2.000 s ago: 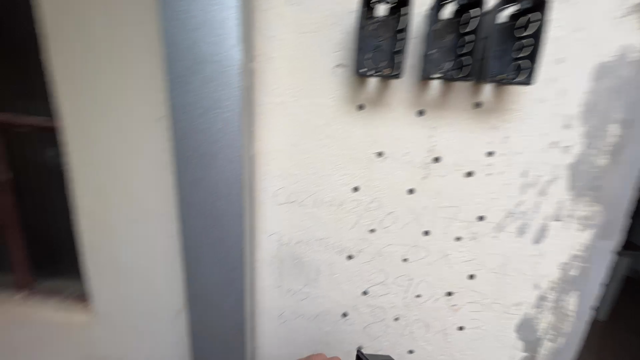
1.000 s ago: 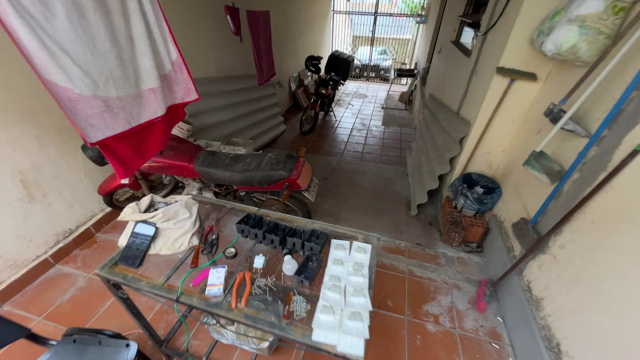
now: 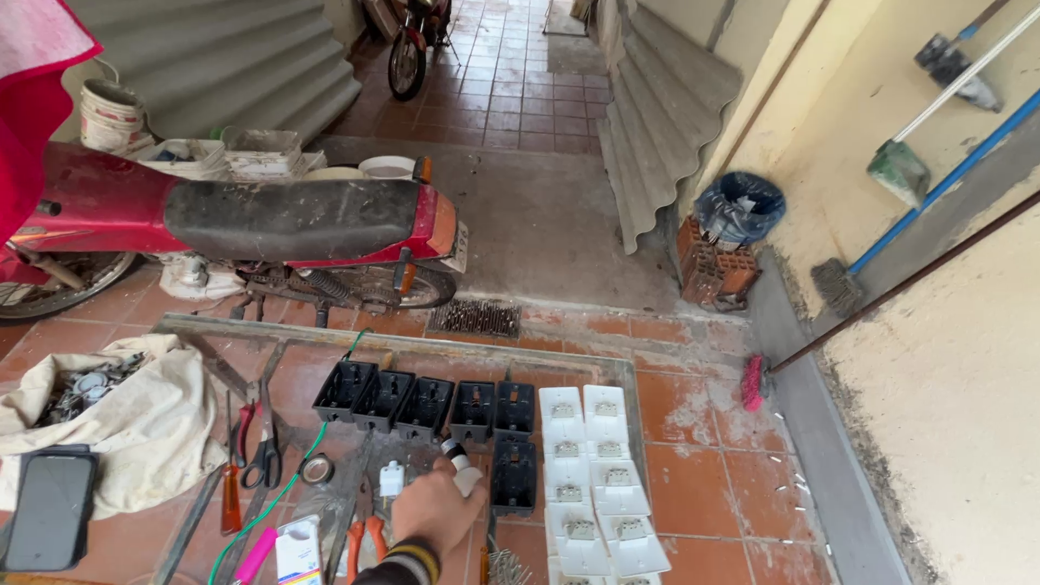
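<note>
One hand, seemingly my right hand [image 3: 436, 505], reaches over the glass-topped table from the bottom edge. Its fingers are around a small white bottle with a dark cap [image 3: 461, 467]. Beyond it stand several black plastic electrical boxes [image 3: 424, 406], with another black box [image 3: 513, 479] just to its right. White socket plates [image 3: 566, 447] lie in two columns farther right. Left of the hand are a white plug [image 3: 392, 478], orange-handled pliers [image 3: 366, 528] and a roll of tape [image 3: 317, 469]. My left hand is out of view.
Scissors [image 3: 264, 455], an orange screwdriver [image 3: 231, 500], a phone [image 3: 50, 508] and a cloth with metal parts [image 3: 175, 414] lie on the table's left. Beyond its far edge [image 3: 390, 337] stands a red motorcycle [image 3: 292, 215]. Brooms lean at the right wall; a bin [image 3: 739, 207] stands on bricks.
The view has moved from a wall with black boxes to the table, and closer to it. A hand now reaches over the table and holds the bottle, which stood on it one second ago.
</note>
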